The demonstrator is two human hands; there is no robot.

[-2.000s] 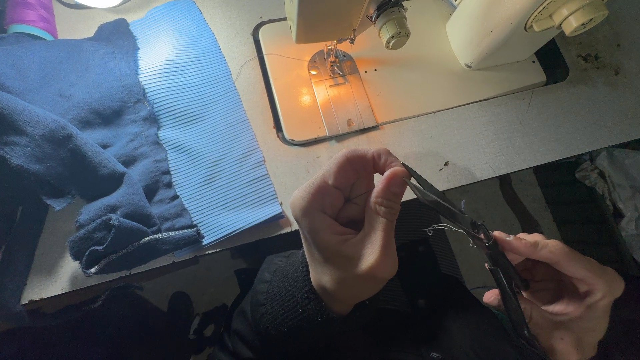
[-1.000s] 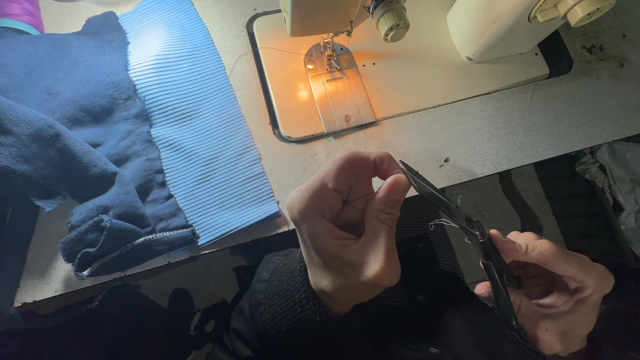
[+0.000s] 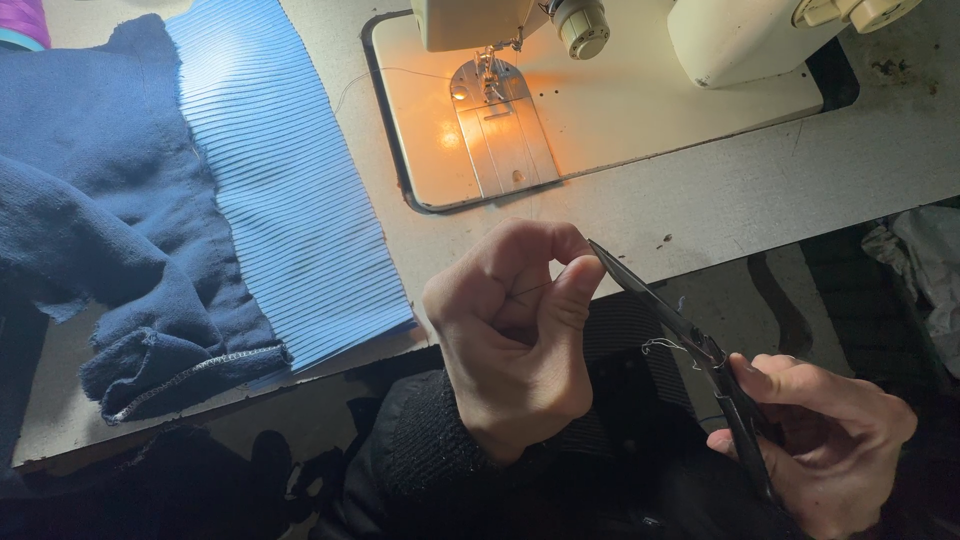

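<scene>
My left hand (image 3: 517, 337) is curled in front of the table edge, thumb and forefinger pinched at the tips of the scissors. A thin dark thread (image 3: 534, 288) runs across its palm. The dark metal scissors (image 3: 660, 309) point up and left, with my right hand (image 3: 825, 442) gripping their handles. Loose thread ends hang near their pivot. Whether the blade tips are apart I cannot tell. Above my hands is the lit needle plate (image 3: 502, 139) of a sewing machine (image 3: 472, 22). Blue ribbed fabric (image 3: 285, 187) lies to the left, beside dark blue fabric (image 3: 127, 202) with an overlocked edge.
The sewing machine's bed (image 3: 637, 127) is set into the grey tabletop (image 3: 720, 202), whose front edge runs just behind my hands. A purple thread cone (image 3: 26, 22) stands at the top left. Crumpled grey material (image 3: 926, 270) lies at the far right, below table height.
</scene>
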